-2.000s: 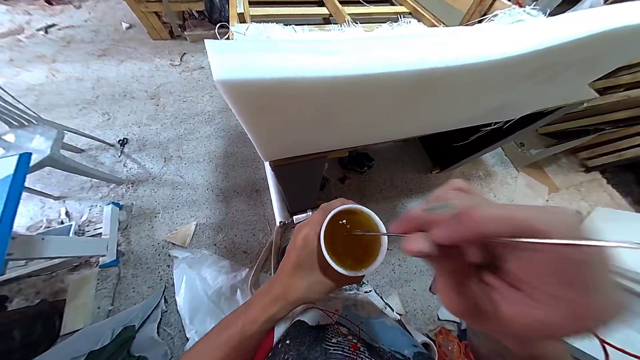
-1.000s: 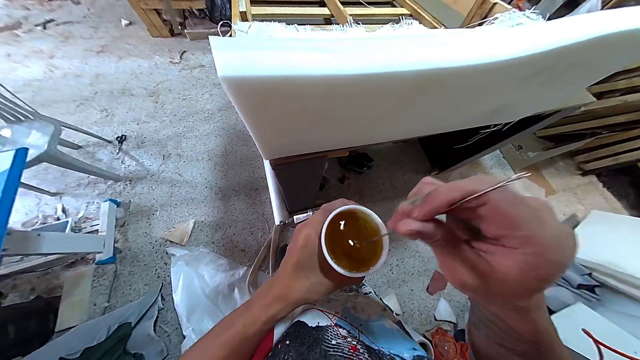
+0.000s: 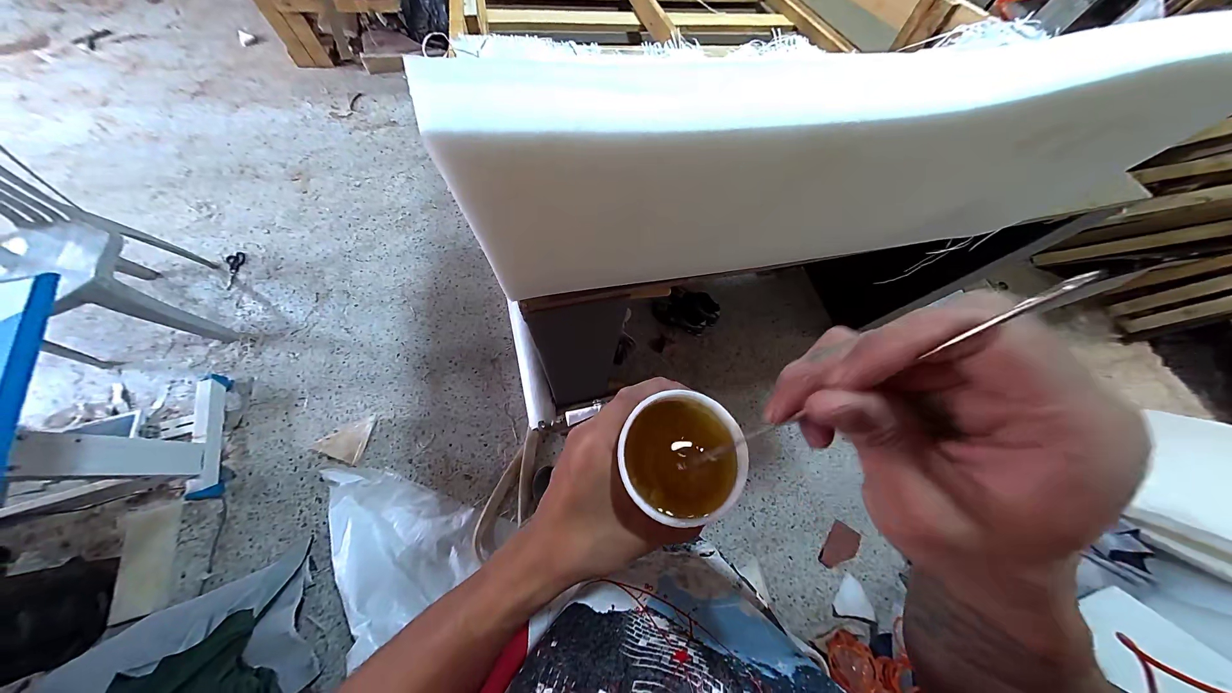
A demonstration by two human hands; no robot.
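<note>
A white cup [image 3: 741, 460] of amber-brown liquid [image 3: 679, 472] is in my left hand [image 3: 597, 481], whose fingers wrap its far and left sides. Between the thumb and fingers of my right hand [image 3: 962, 423] is a thin metal stirring tool [image 3: 1025, 308], perhaps a spoon. Its lower end dips into the liquid and its upper end points up to the right. The right hand is slightly blurred. Beyond both hands stands a long piece padded with white foam [image 3: 731, 192].
Scissors [image 3: 234, 265] lie on the speckled floor beside a grey plastic chair [image 3: 144, 298]. A clear plastic bag [image 3: 404, 549] sits left of my forearm. Wooden slatted frames [image 3: 1174, 231] are at the right, and white foam sheets [image 3: 1184, 481] lie below them.
My right hand has changed its tilt: the tool lay nearly level two seconds ago and now slants up to the right. The left hand keeps the cup in about the same place.
</note>
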